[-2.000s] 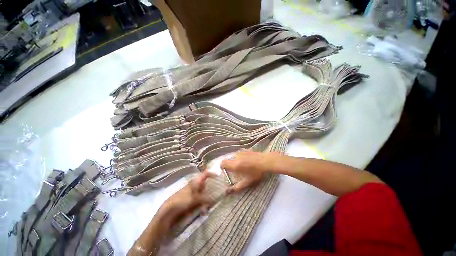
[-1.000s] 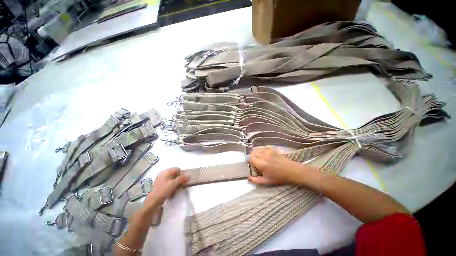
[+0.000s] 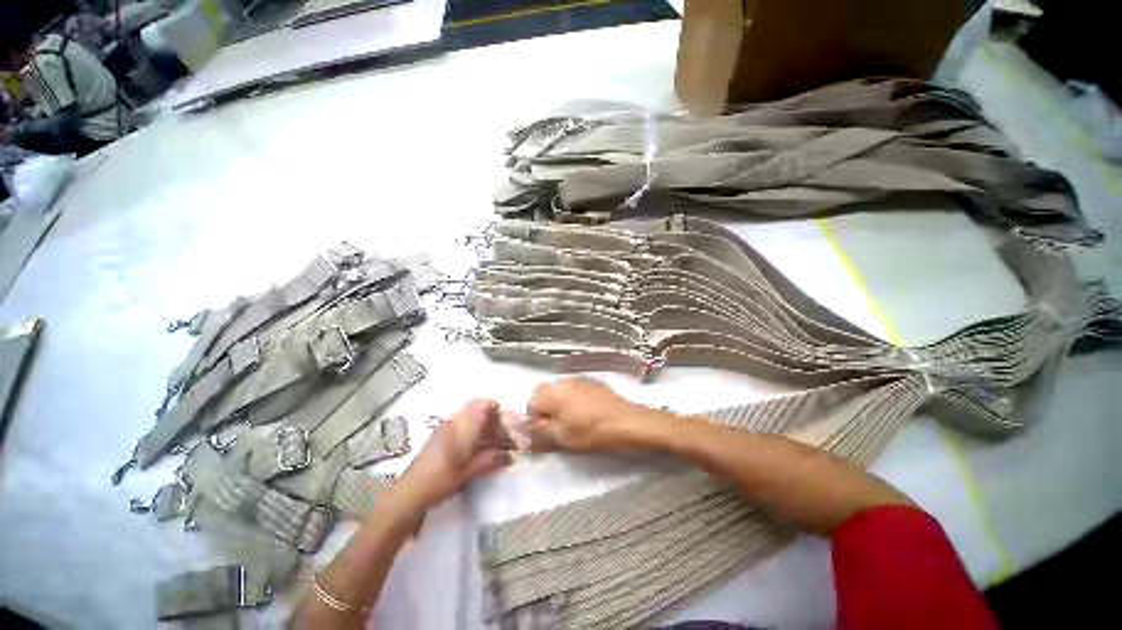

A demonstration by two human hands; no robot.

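My left hand (image 3: pixel 463 450) and my right hand (image 3: pixel 576 416) are close together in front of the assembled straps, fingers pinched on a webbing strap (image 3: pixel 519 432). Only a small pale part of it shows between the fingers; any buckle there is hidden or blurred. The long webbing straps (image 3: pixel 615 548) lie fanned out under my right forearm. The assembled straps (image 3: pixel 554 289) lie in a row beyond my hands, hooks at the left. Short strap pieces (image 3: pixel 277 382) with silver buckles and hooks are heaped at the left.
A tied strap bundle (image 3: pixel 787 160) lies at the far side, with a brown cardboard box (image 3: pixel 824 49) behind it. A whitish tie (image 3: pixel 917 366) gathers the straps at right. The white table (image 3: pixel 320 172) carries a yellow line. A person (image 3: pixel 76 80) is far left.
My hands have come together from holding a strap stretched between them, my right hand moving left. The view has shifted, so the table's things sit further right.
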